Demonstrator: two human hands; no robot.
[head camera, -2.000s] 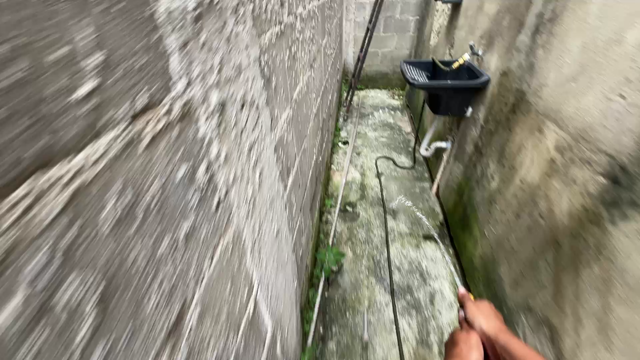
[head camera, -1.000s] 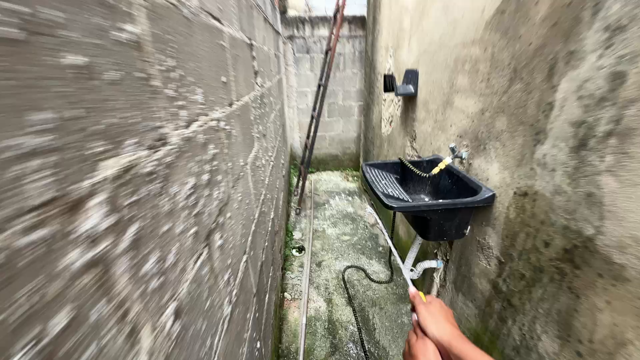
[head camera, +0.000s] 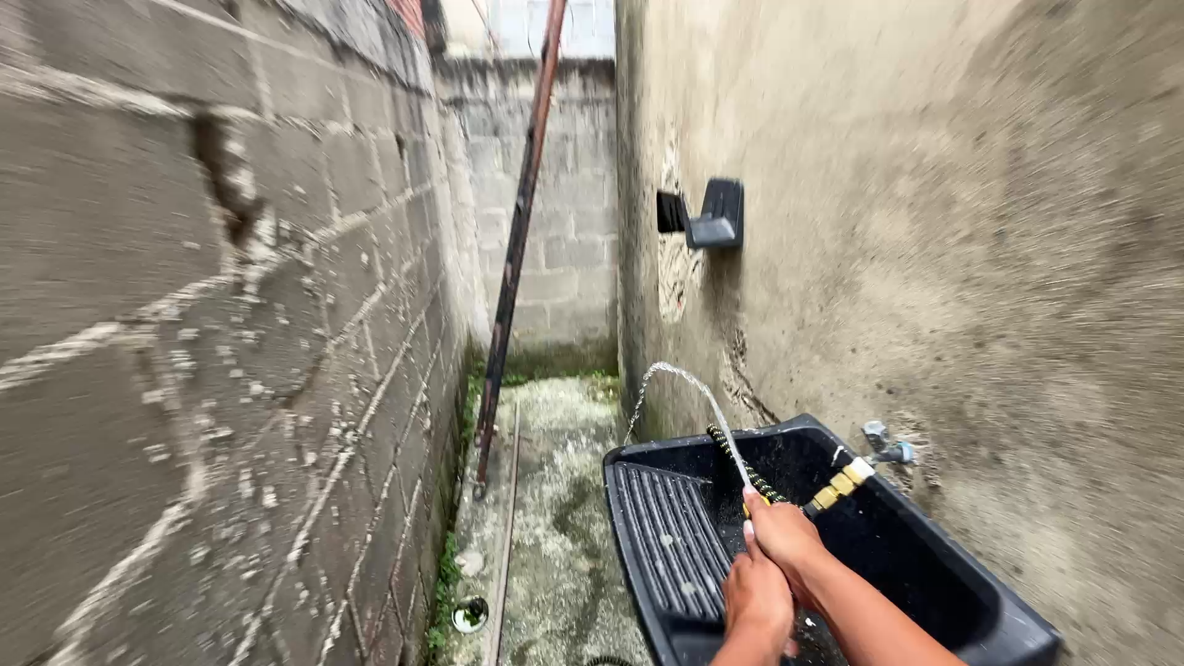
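Both of my hands are together over the black plastic wash sink (head camera: 925, 527), closed around a hose end that they mostly cover. My right hand (head camera: 782, 532) is uppermost, with a bit of yellow showing at its fingertips. Just below and left of it is my left hand (head camera: 758, 592). A stream of water (head camera: 698, 384) arcs up from the fingertips and falls past the sink's far left edge. Behind the hands, a black and yellow hose (head camera: 754, 476) lies in the sink, and a yellow connector (head camera: 837, 488) joins the tap (head camera: 890, 446) on the wall.
A rough block wall (head camera: 240, 370) runs close on the left, and a plastered wall (head camera: 925, 231) on the right. A long rusty metal pole (head camera: 518, 250) leans across the passage. A thin pipe (head camera: 507, 546) and a round drain opening (head camera: 470, 614) are on the mossy concrete floor (head camera: 564, 499). A black holder (head camera: 717, 217) is wall-mounted.
The view has moved forward to the sink. My hands, still together, are now over it rather than before it. The water, earlier a low spray toward the floor, now rises in an arc.
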